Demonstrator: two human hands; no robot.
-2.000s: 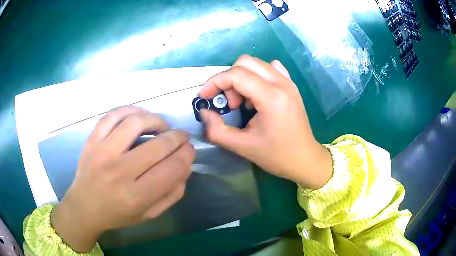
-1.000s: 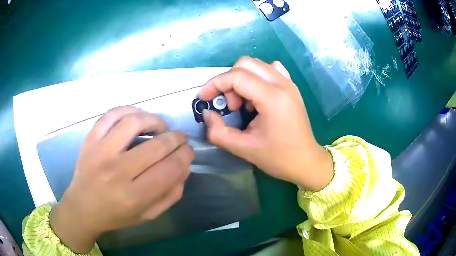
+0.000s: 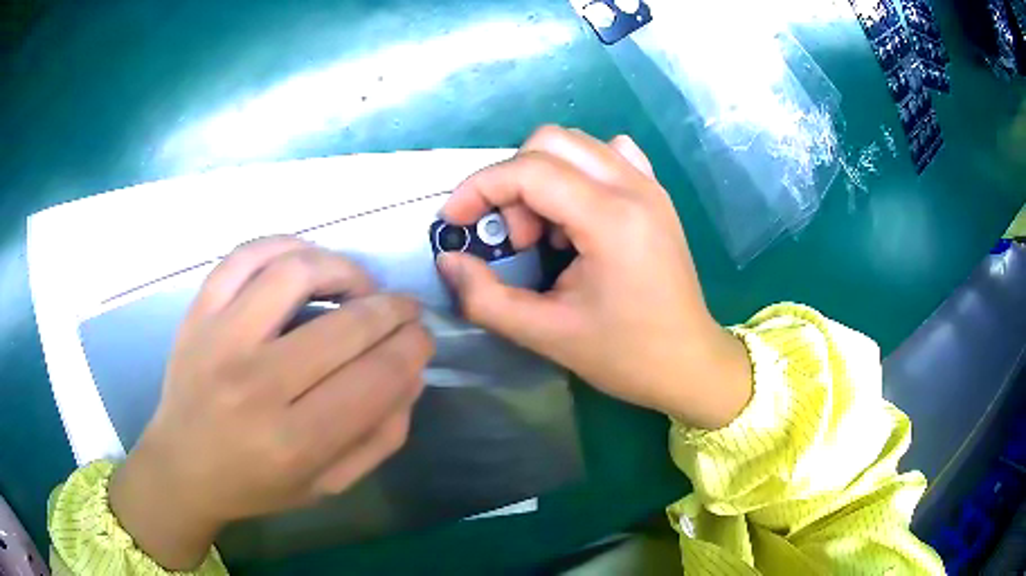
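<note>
A dark grey tablet or back cover [image 3: 484, 439] lies on a white backing sheet [image 3: 146, 214] in front of me. At its upper right corner is a black camera lens piece [image 3: 470, 234] with two round openings. My right hand [image 3: 608, 270] has its thumb and forefinger at the left end of this piece, gripping or pressing it. The other fingers are curled and partly hide the corner. My left hand [image 3: 293, 383] is curled over the tablet's left half, slightly blurred. Its fingertips are bent under, so whether it holds anything is hidden.
A crinkled clear plastic sheet [image 3: 776, 146] lies at the upper right, with a black lens piece [image 3: 613, 19] at its top left end. Black strips [image 3: 906, 79] lie farther right. The bench mat [image 3: 270, 90] is glossy green. A pink edge [image 3: 14, 551] shows at the lower left.
My right thumb has shifted slightly left and down on the lens piece. The tablet, the sheet and my left hand have moved very slightly left.
</note>
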